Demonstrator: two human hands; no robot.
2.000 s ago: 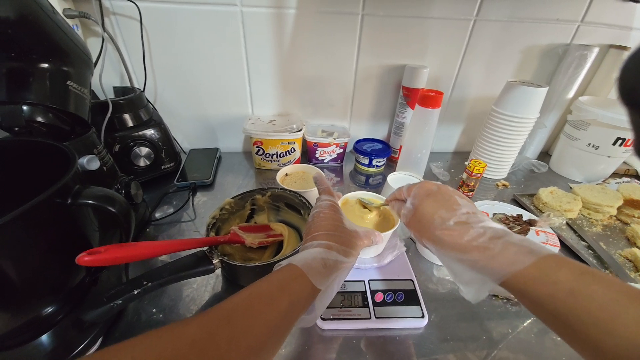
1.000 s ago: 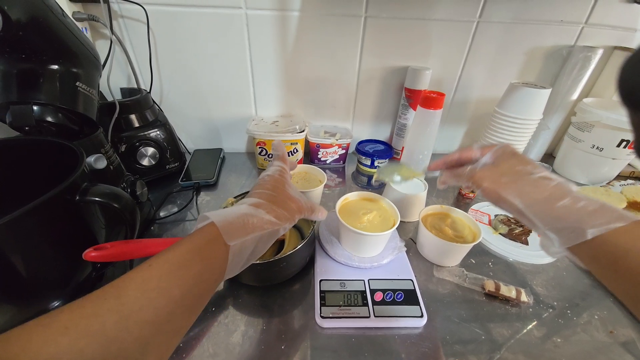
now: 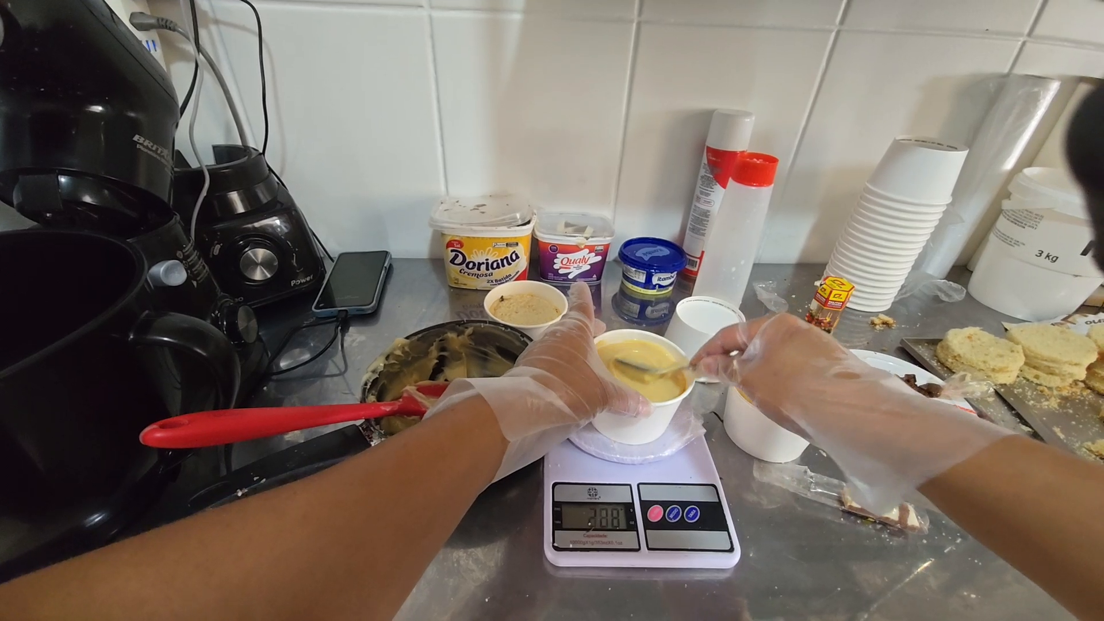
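Note:
A white paper tub of yellow cream (image 3: 636, 423) stands on a white digital kitchen scale (image 3: 642, 552). My left hand (image 3: 569, 371), in a clear plastic glove, steadies the tub's left side with its fingers around it. My right hand (image 3: 776, 366), gloved too, holds a metal spoon (image 3: 642, 366) whose tip lies in the cream. Under my right wrist a second white tub (image 3: 763, 431) stands beside the scale, its top mostly hidden. To the left, a red spatula (image 3: 276, 423) rests across a dark pan (image 3: 431, 341) coated with cream. A tub of pale crumbs (image 3: 524, 309) stands behind my left hand.
Margarine tubs (image 3: 483, 246), a blue-lidded tub (image 3: 649, 266) and two bottles (image 3: 740, 233) line the tiled wall. Stacked white cups (image 3: 901, 216) and a tray of round cakes (image 3: 983, 355) are right. A black mixer (image 3: 78, 379) and phone (image 3: 352, 283) are left. A wrapped bar (image 3: 884, 513) lies front right.
My right hand and the spoon have come back left from near the blue-lidded tub, and the spoon is in the cream. My left hand has moved right onto the tub on the scale.

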